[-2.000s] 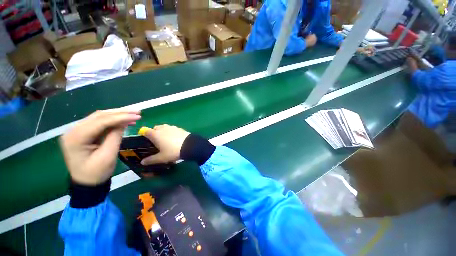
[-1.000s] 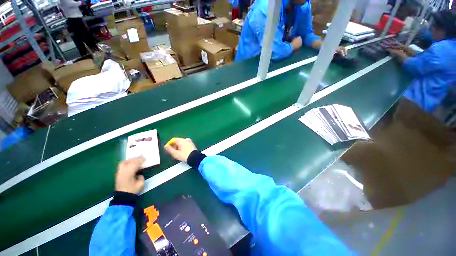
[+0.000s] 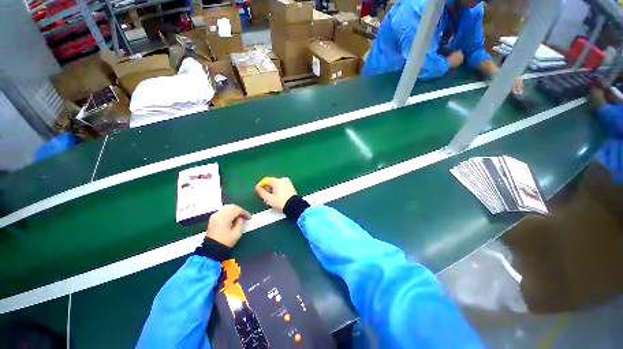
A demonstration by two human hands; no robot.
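A sleeved box (image 3: 199, 193) with a white top and small reddish pictures lies on the green belt, beyond my left hand. My left hand (image 3: 228, 223) is at the near white rail, apart from the box, fingers curled, nothing seen in it. My right hand (image 3: 277, 193) is over the belt to the right, with a yellow-orange finger cot (image 3: 264, 183) on it and fingers curled; I see nothing held. A stack of flat sleeves (image 3: 279, 305), black with orange tabs and a watch strip, lies on the near ledge, partly covered by my left sleeve.
Fanned printed cards (image 3: 502, 184) lie on the right ledge. Grey posts (image 3: 478, 102) rise from the near and far rails. Co-workers in blue (image 3: 427, 44) are across the belt and at far right. Cartons (image 3: 333, 61) and a white pile (image 3: 172, 94) stand behind.
The black item in my hands two seconds ago is gone from them. The white-topped box, touched by my left hand one second ago, is released on the belt. The view has shifted left.
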